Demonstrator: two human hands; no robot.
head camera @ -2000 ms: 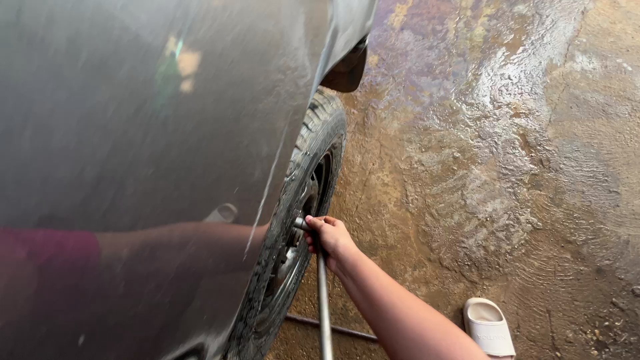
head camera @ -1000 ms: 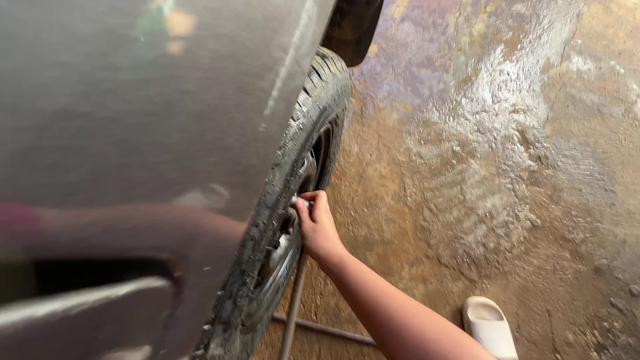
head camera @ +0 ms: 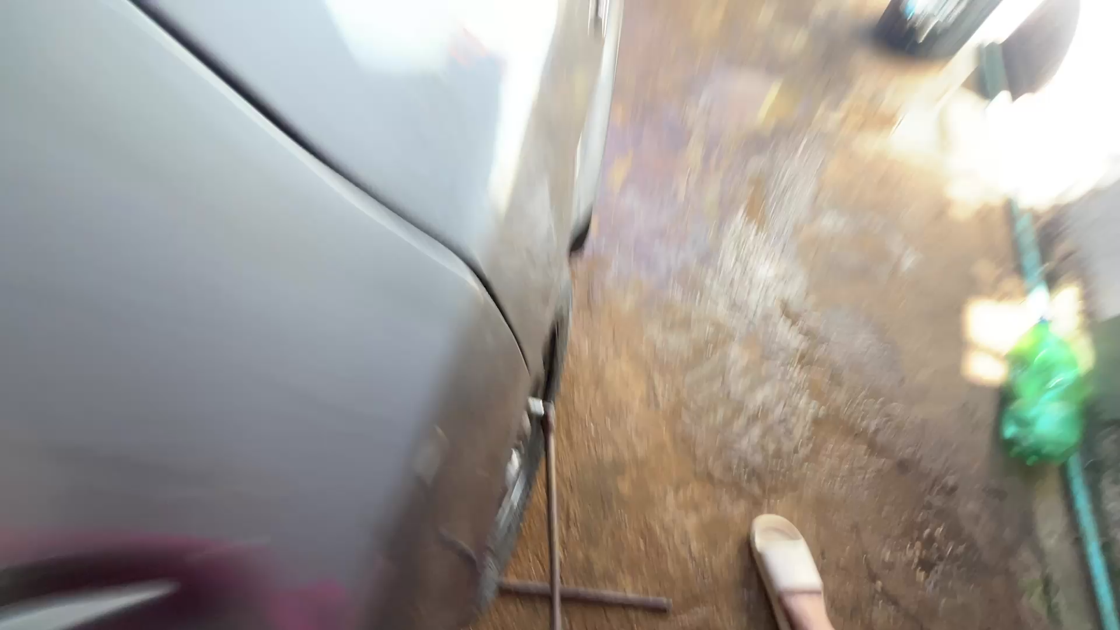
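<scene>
Neither of my hands shows in the head view now. A metal lug wrench point(head camera: 551, 507) has its bent socket end at the wheel of a grey car point(head camera: 262, 332), and its long handle runs down to the bottom edge of the view. The car's tire point(head camera: 512, 516) is mostly hidden by the bodywork. A metal bar point(head camera: 612, 598) lies on the ground and crosses below the wrench handle. Blur hides how the socket meets the wheel.
A foot in a pale slide sandal point(head camera: 787, 556) stands on the wet, rough ground point(head camera: 665, 455). To the right, a green plastic bag or bottle point(head camera: 1044, 394) is beside a teal pole or hose point(head camera: 1089, 534). A dark round object point(head camera: 932, 22) is at the upper right.
The hand seen at the wheel in both earlier frames has left the view. The wrench now stands at the wheel with no hand on it in sight. The view has shifted strongly and is blurred.
</scene>
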